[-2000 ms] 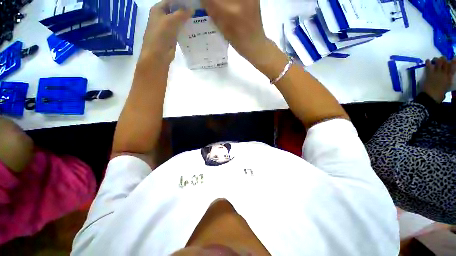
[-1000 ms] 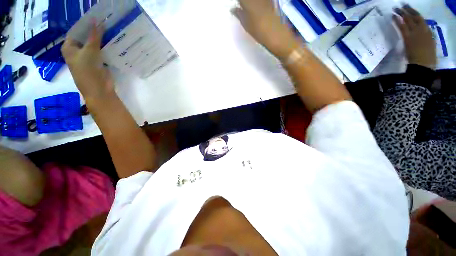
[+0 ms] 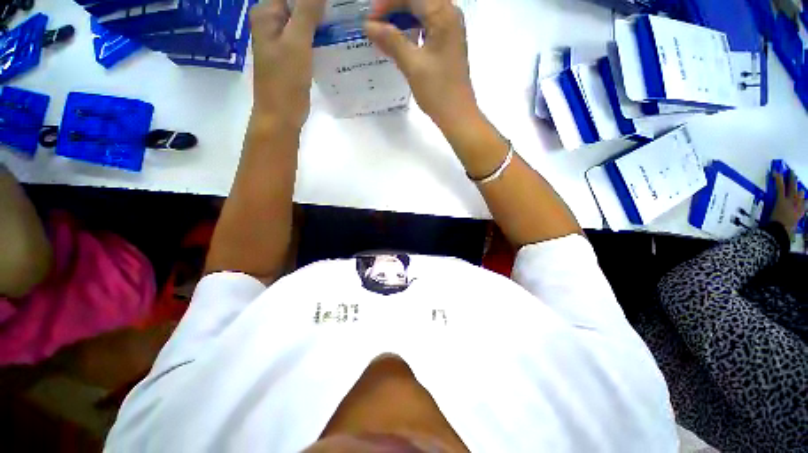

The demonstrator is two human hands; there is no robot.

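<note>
A white and blue retail box (image 3: 361, 81) stands between my hands at the top middle, its pale back with small text facing me. My left hand (image 3: 288, 62) holds its left side near the top. My right hand (image 3: 430, 57) is at the box's upper right, thumb and fingertips close together at its blue top edge. Something shiny and clear shows at the top of the box between my fingers; I cannot tell what it is.
Stacked boxes (image 3: 190, 31) stand at the upper left. Blue cards with black cables (image 3: 104, 131) lie at the left. Fanned boxes (image 3: 678, 62) and a separate box (image 3: 651, 177) lie at the right. Another person's hand (image 3: 787, 208) is at the far right; a person in pink sits left.
My left hand has come from the left stack with a box to the middle. My right hand has joined it at the box top. A box now lies apart at the right, without the other person's hand.
</note>
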